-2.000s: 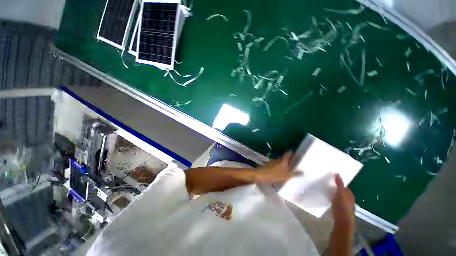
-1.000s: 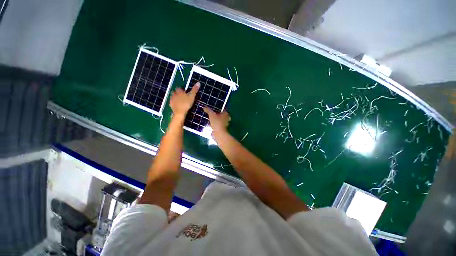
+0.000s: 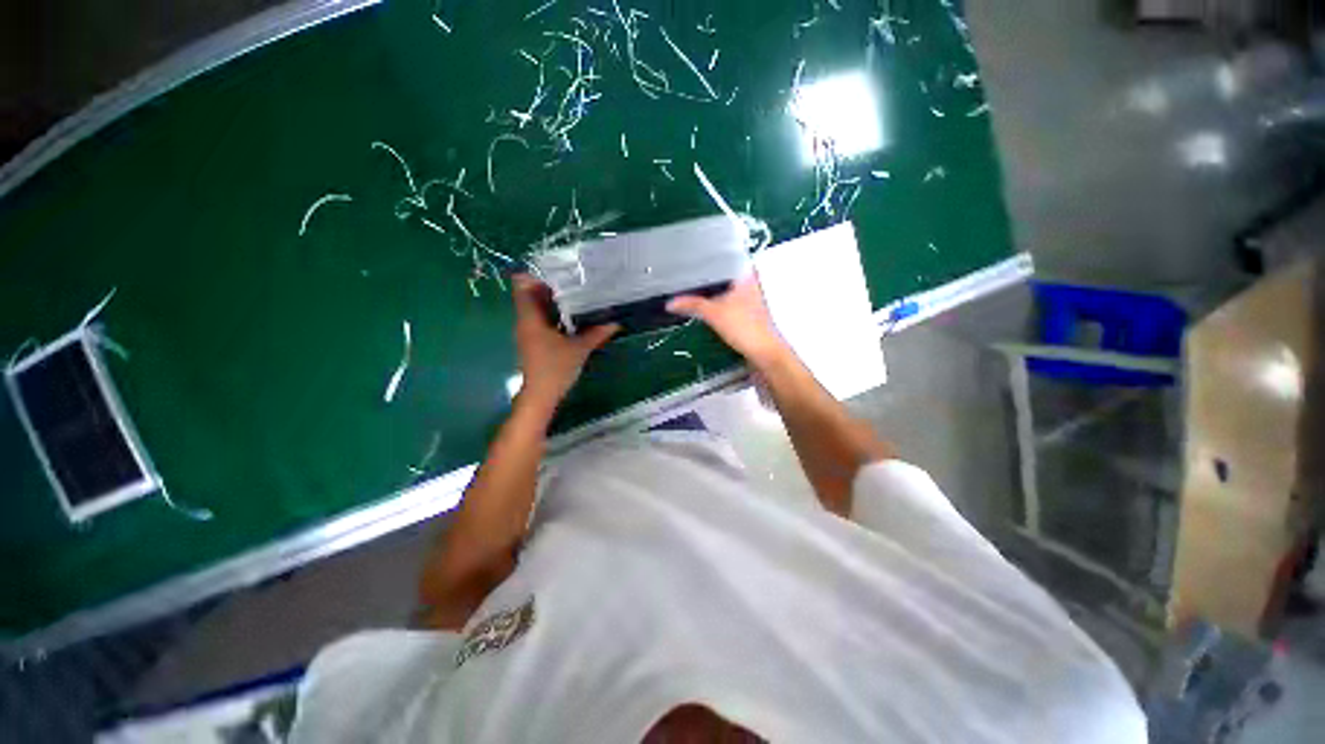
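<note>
A stack of panels (image 3: pixel 647 269) is on its edge in front of me, its pale striped side up and a dark face toward me. My left hand (image 3: pixel 552 342) grips its left end. My right hand (image 3: pixel 734 313) grips its right end, thumb on the dark face. Thin white strips hang at its corners. A blank white panel back (image 3: pixel 825 305) lies just right of the stack, at the bench edge. A dark solar panel (image 3: pixel 80 422) with a white border and curly strips at its corners lies at the far left.
The green-topped workbench (image 3: pixel 276 378) has a silver edge rail. White edge trimmings (image 3: pixel 567 87) are scattered over its far part. A small blue item (image 3: pixel 904 311) is at the rail on the right. Beyond are a blue plastic stool or bin (image 3: pixel 1107 332), a metal frame and a brown board (image 3: pixel 1250 451).
The view has swung right. My hands have moved from a flat panel on the left to beside the white panel back, now holding a stack on edge. One panel remains lying at the left.
</note>
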